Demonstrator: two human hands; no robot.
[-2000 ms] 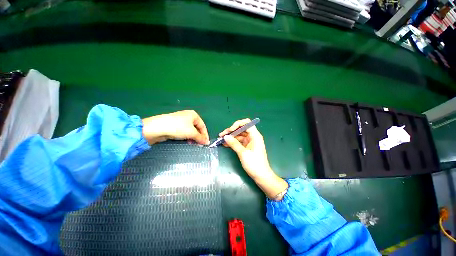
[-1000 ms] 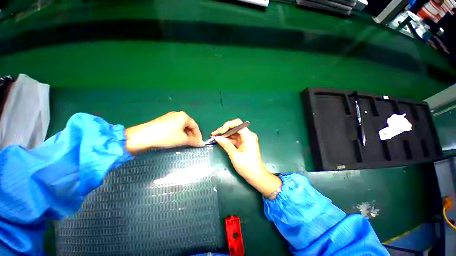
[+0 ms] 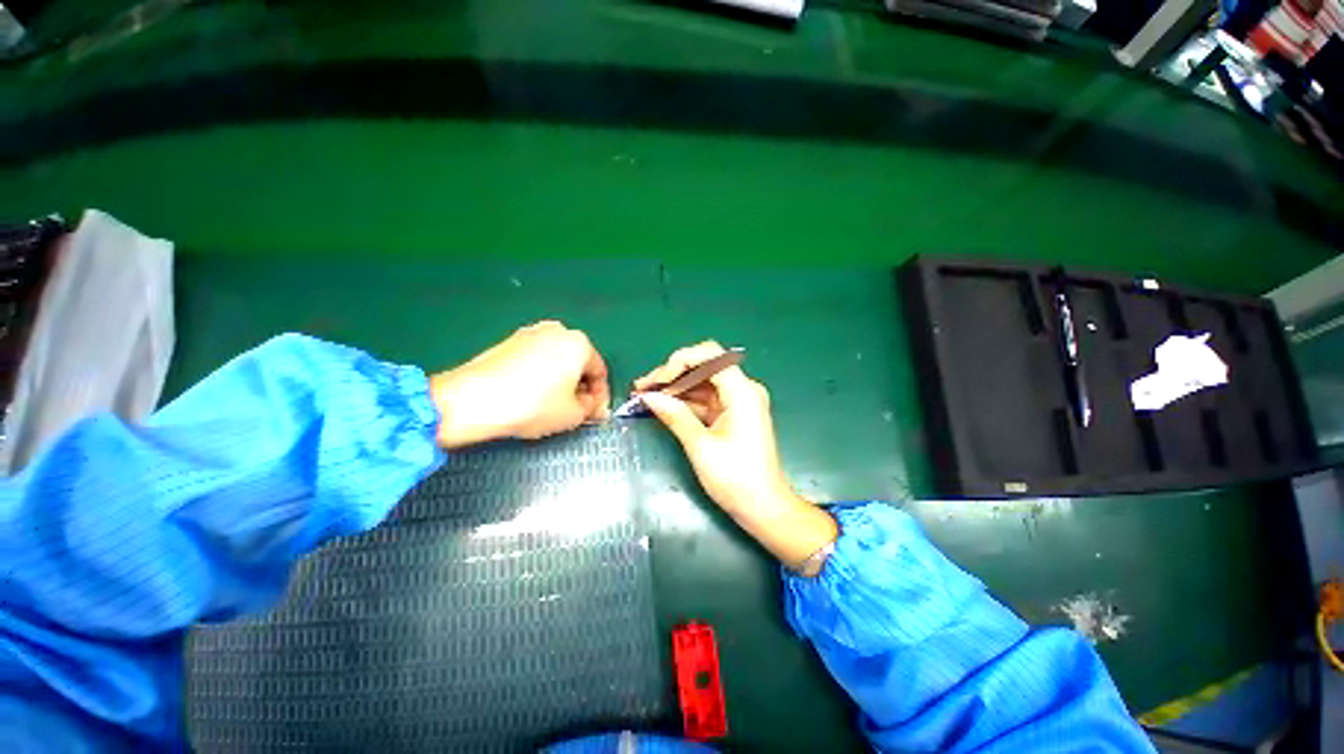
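Note:
My right hand (image 3: 722, 427) holds slim tweezers (image 3: 690, 379) like a pen, tips pointing left. My left hand (image 3: 528, 386) is at the top right corner of a shiny sheet (image 3: 428, 619) with rows of tiny outlines, flat on the green bench. Its thumb and forefinger are pinched together close to the tweezer tips. What lies between the fingertips is too small to tell. A red plastic housing (image 3: 699, 681) with small dark holes lies right of the sheet, near the bottom edge.
A black compartment tray (image 3: 973, 376) at the right holds a thin dark stick (image 3: 1070, 346) and a crumpled white scrap (image 3: 1179, 371). A white liner (image 3: 100, 332) and dark glossy tray (image 3: 27, 254) are at the far left. Whitish residue (image 3: 1092, 617) marks the bench at lower right.
The view has shifted slightly. Both hands remain close together at the sheet's corner, with small changes in finger and tweezer angle. The red housing has not visibly moved on the bench.

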